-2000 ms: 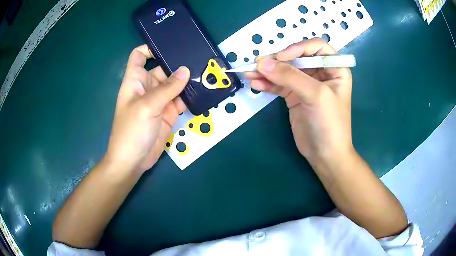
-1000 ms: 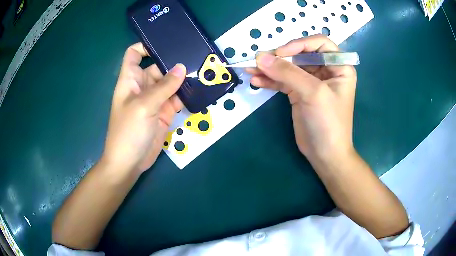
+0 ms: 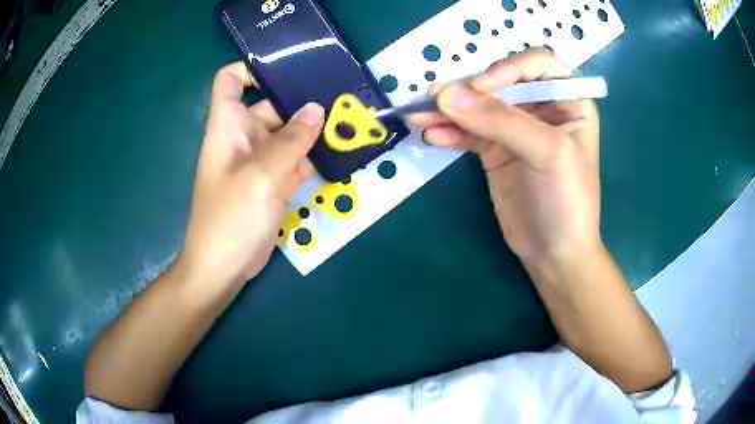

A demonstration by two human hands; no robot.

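A glossy black phone (image 3: 302, 70), back side up, is in my left hand (image 3: 244, 170), thumb on its left edge. My right hand (image 3: 526, 141) holds slim tweezers (image 3: 559, 89) like a pen. Their tip touches the right side of a yellow camera sticker (image 3: 338, 137) at the phone's lower end. Whether the sticker lies flat or is slightly raised I cannot tell. A white sticker sheet (image 3: 430, 157) with rows of round holes lies under the phone and right hand, with yellow pieces at its lower left end.
The dark green table (image 3: 397, 290) has a curved speckled strip (image 3: 70, 45) at the upper left. A stack of sticker sheets (image 3: 718, 12) shows at the top right edge. A pale surface (image 3: 712, 273) lies beyond the table's right edge.
The phone has shifted and tilted slightly, with a bright reflection now across its upper part. The tweezers' tip remains at the sticker. The sticker sheet has moved very slightly.
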